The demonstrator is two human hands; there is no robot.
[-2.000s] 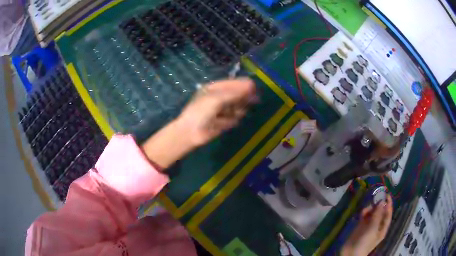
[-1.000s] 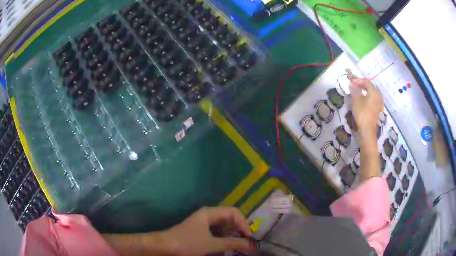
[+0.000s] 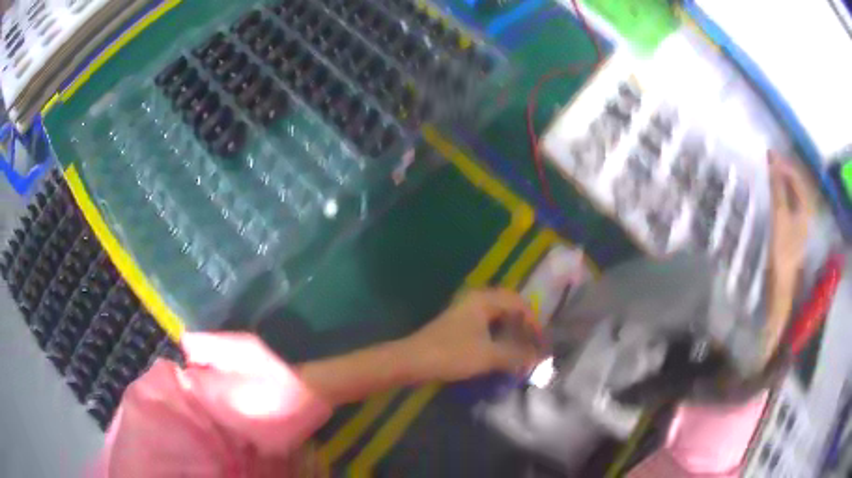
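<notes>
The silver toggle clamp fixture [image 3: 645, 336] stands at the lower right, blurred, with its red handle [image 3: 815, 303] at its right. My left hand [image 3: 490, 336] is at the fixture's left side, fingers bent near a bright spot; whether it holds a part cannot be told. My right hand [image 3: 788, 233] is raised behind the fixture, beside the red handle and over the foam tray's right edge. It is blurred, and its grip cannot be told. The white foam tray [image 3: 584, 140] with rows of dark parts lies behind the fixture.
A clear blister tray [image 3: 196, 215] with black parts and vacant pockets lies left on the green mat [image 3: 411, 233]. Another tray of black parts [image 3: 70, 289] is at the far left. Red wires [image 3: 534, 117] curve beside the foam tray. A monitor [image 3: 794, 65] stands at the upper right.
My right hand has moved from the foam tray's parts right and down towards the red handle. My left hand has moved up and right in the picture. The view has shifted, showing more of the fixture.
</notes>
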